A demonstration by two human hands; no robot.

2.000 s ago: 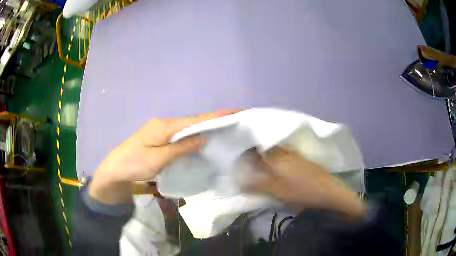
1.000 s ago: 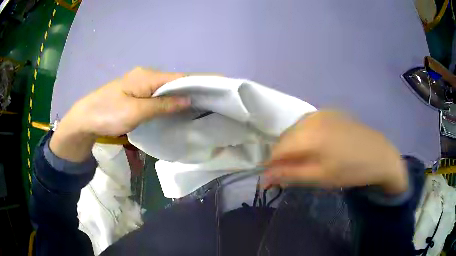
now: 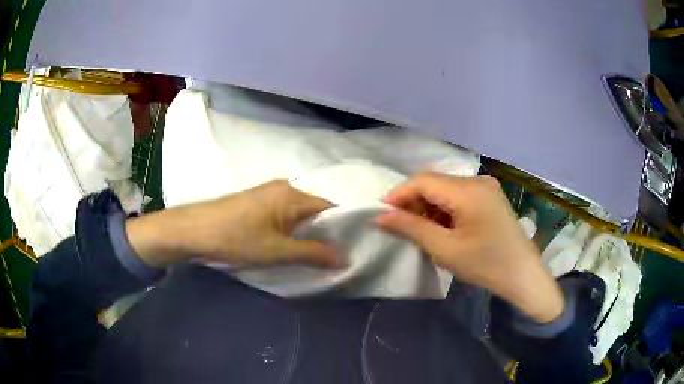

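A white garment piece (image 3: 255, 146) lies over my lap, below the near edge of the lilac-grey table (image 3: 360, 45), with a folded part raised between my hands. My left hand (image 3: 255, 225) holds this fold from the left, thumb on the near side, slightly blurred. My right hand (image 3: 472, 232) pinches the fold's upper edge between thumb and fingers. The cloth between the hands is curved and creased. Its underside is hidden.
A steam iron (image 3: 628, 101) rests at the table's right edge. White pieces (image 3: 64, 157) hang at the left below a yellow bar (image 3: 75, 82). More white pieces (image 3: 600, 274) hang at the lower right. Dark clothing covers my lap.
The white piece and both hands have moved off the table towards my lap. My right hand has come closer to my left and now pinches the fold. The view has shifted nearer to my body.
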